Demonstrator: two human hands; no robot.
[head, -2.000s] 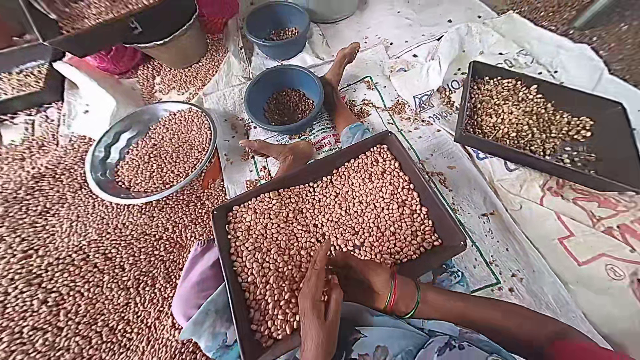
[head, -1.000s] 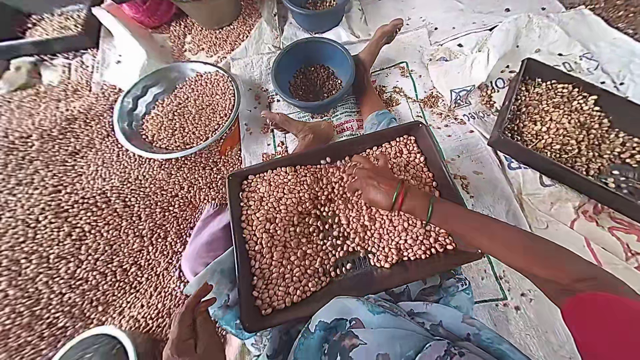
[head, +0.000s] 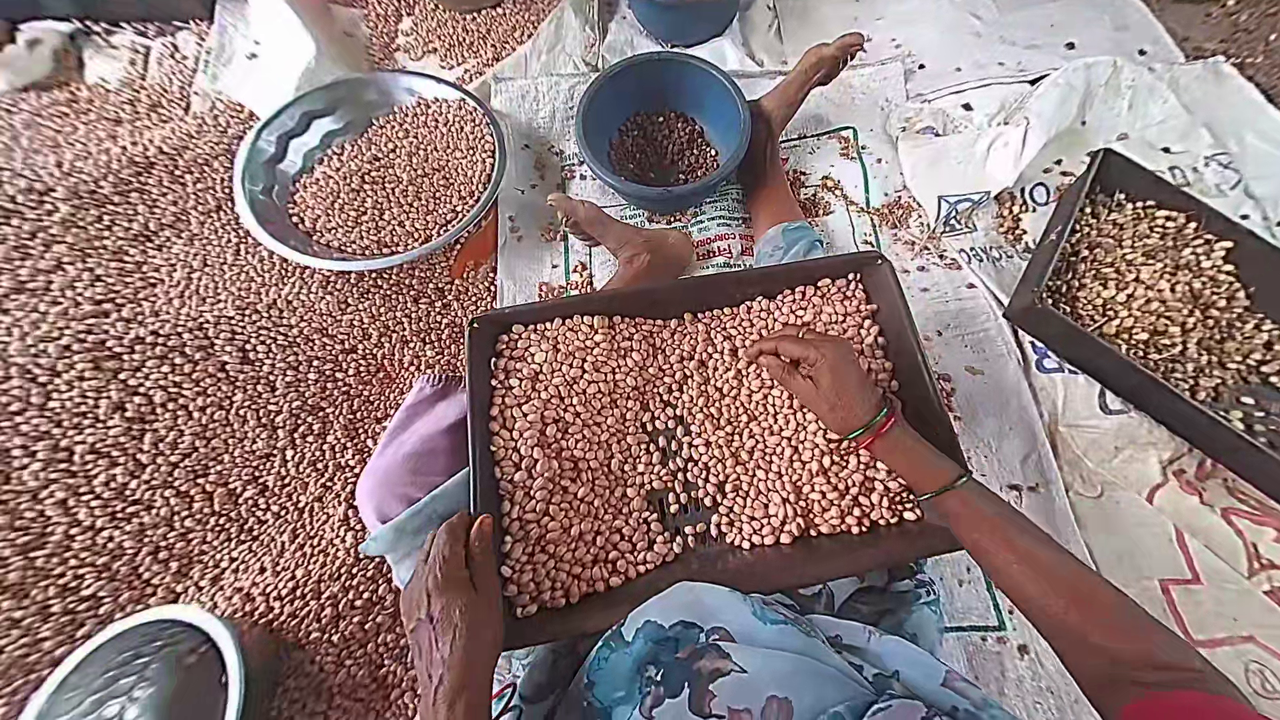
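A dark rectangular tray [head: 740, 567] of shelled peanuts [head: 590, 440] rests across the lap. My left hand [head: 455, 610] grips its near left edge, thumb on the rim. Over the right half of the peanuts is my right hand [head: 820, 375], with thumb and fingertips together; whether a peanut is between them cannot be told. Bangles circle the right wrist. Near the middle of the tray, slots in its floor show between the peanuts.
Peanuts cover the floor at left, around a steel basin [head: 262, 190] of peanuts. Beyond the feet stands a blue bowl [head: 590, 120] holding darker pieces. Another dark tray [head: 1120, 385] lies at right on woven sacks [head: 1000, 390]. A round metal-rimmed container [head: 232, 640] is at lower left.
My left hand, over the peanuts two seconds ago and off the tray one second ago, now holds the tray's left edge. My right hand remains over the peanuts, its fingers now drawn together.
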